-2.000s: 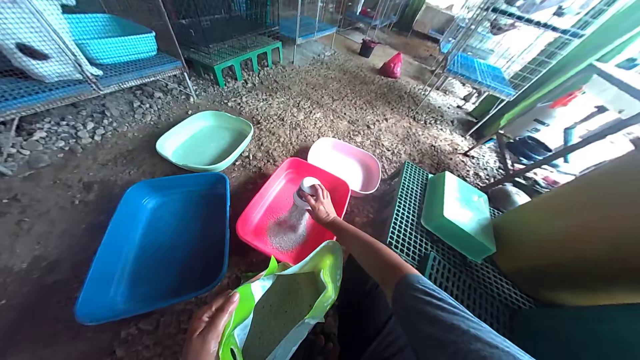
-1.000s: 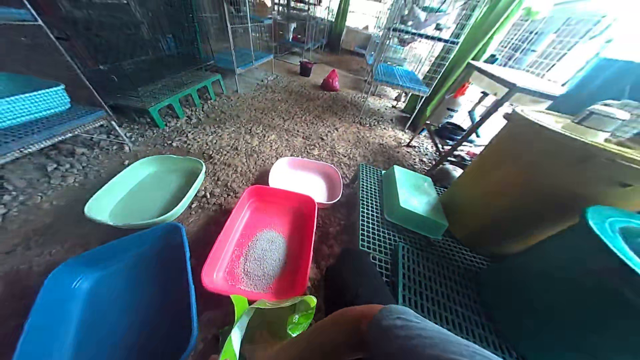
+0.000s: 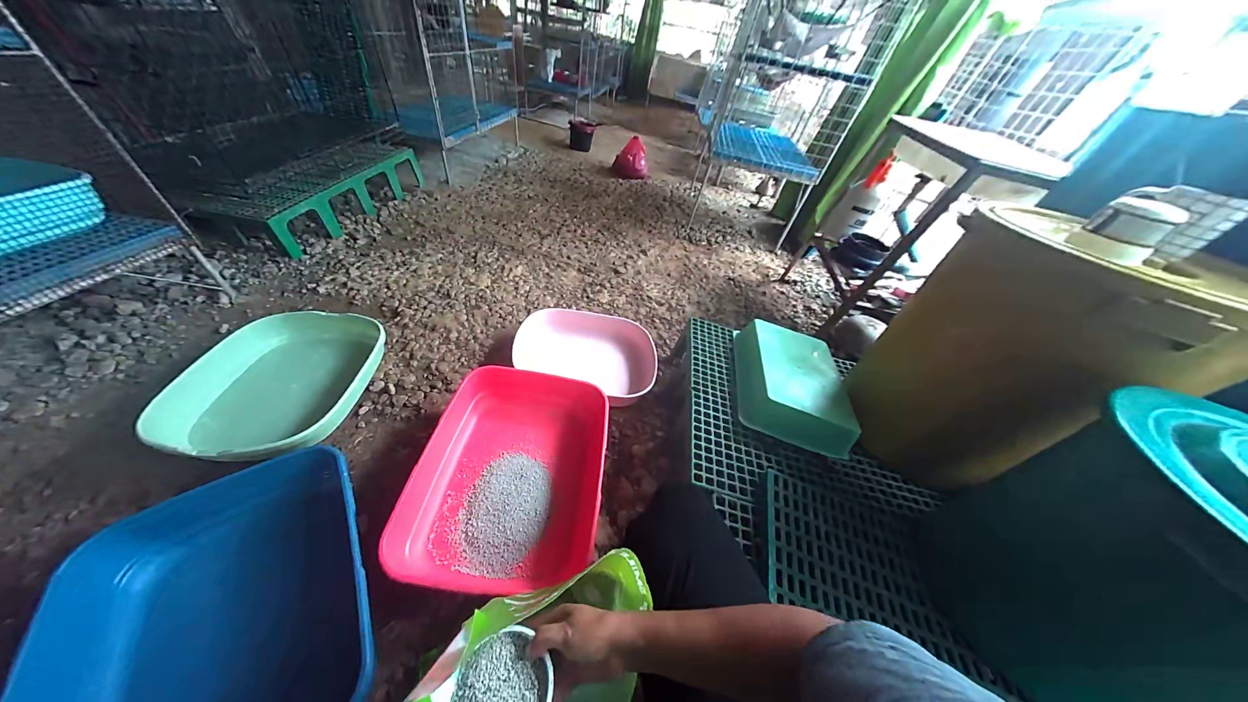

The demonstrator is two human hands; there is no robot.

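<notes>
My right hand (image 3: 582, 639) grips the rim of a white cup (image 3: 502, 668) filled with grey granular litter, inside the mouth of a green plastic bag (image 3: 624, 582) at the bottom centre. My left hand is not visible. Just beyond the bag lies a red plastic tray (image 3: 568, 429) with a heap of grey litter (image 3: 505, 512) on its bottom. A pink basin (image 3: 585, 346) stands behind the red tray. To the left are a blue tray (image 3: 224, 575) and a pale green basin (image 3: 283, 385).
Green plastic grating (image 3: 717, 419) at the right bears a green box-shaped container (image 3: 795, 385). Beside it stand a yellow drum (image 3: 1053, 341) and a dark green bin (image 3: 1053, 565). Wire cages and a green slatted platform (image 3: 322, 200) line the gravel floor, with a red bag (image 3: 632, 159) farther back.
My right hand has moved from above the red tray, where it was pouring litter from the cup, back into the bag. The litter heap has grown. My left hand has left the view.
</notes>
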